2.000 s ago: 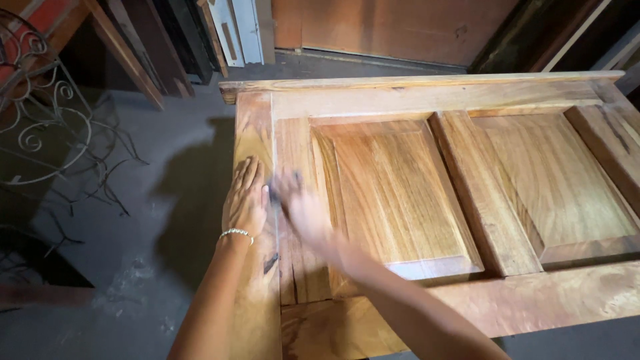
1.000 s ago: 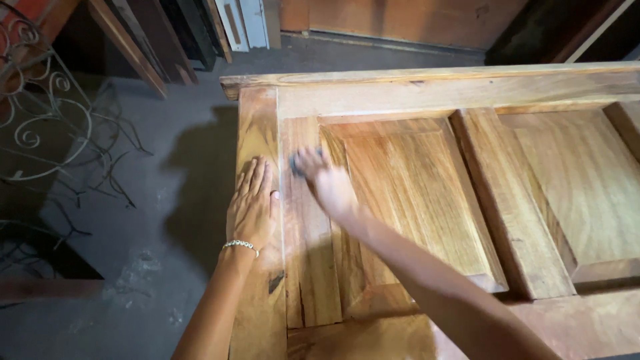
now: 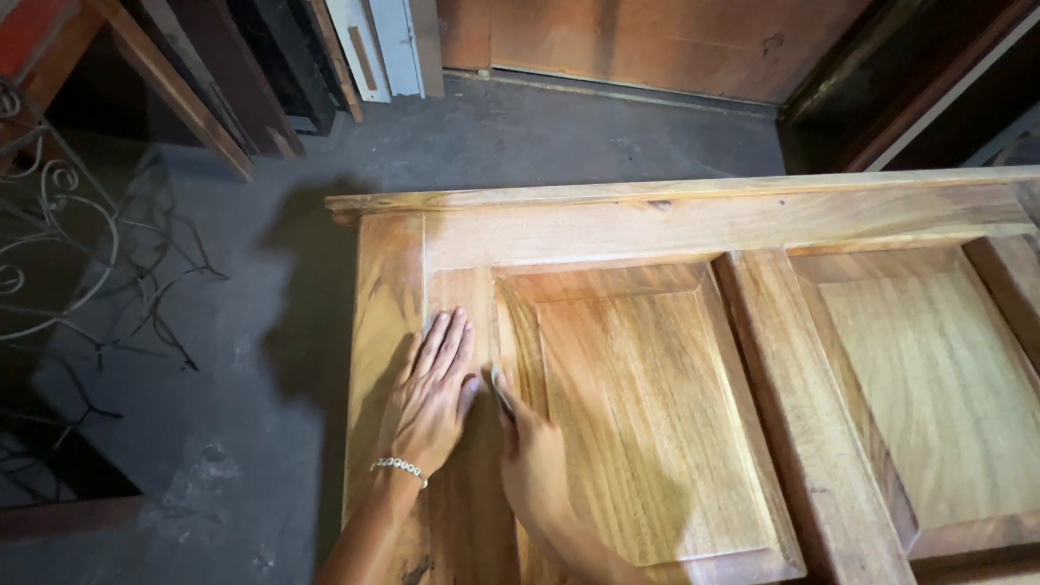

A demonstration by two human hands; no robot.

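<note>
My left hand (image 3: 433,390), a beaded bracelet (image 3: 400,466) at its wrist, rests flat on the left stile (image 3: 461,294) of a wooden panelled piece (image 3: 585,211), fingers pointing away from me. Just right of it, my right hand (image 3: 530,447) grips a small, thin dark piece of sheet material (image 3: 502,394), possibly sandpaper, at the stile's inner edge beside the first raised panel (image 3: 634,406). My fingers hide most of that piece. A second raised panel (image 3: 926,357) lies to the right, past a thick crosspiece (image 3: 821,406).
A scrolled wrought-iron frame (image 3: 114,236) stands at the left. Boards (image 3: 179,89) and white-painted pieces (image 3: 394,49) lean at the back left. An orange-brown wooden panel (image 3: 634,49) stands behind the work, across the grey floor (image 3: 520,134).
My right hand has moved from the upper part of the stile down to its inner edge, close beside my left hand. My left hand has shifted right from the outer board onto the stile.
</note>
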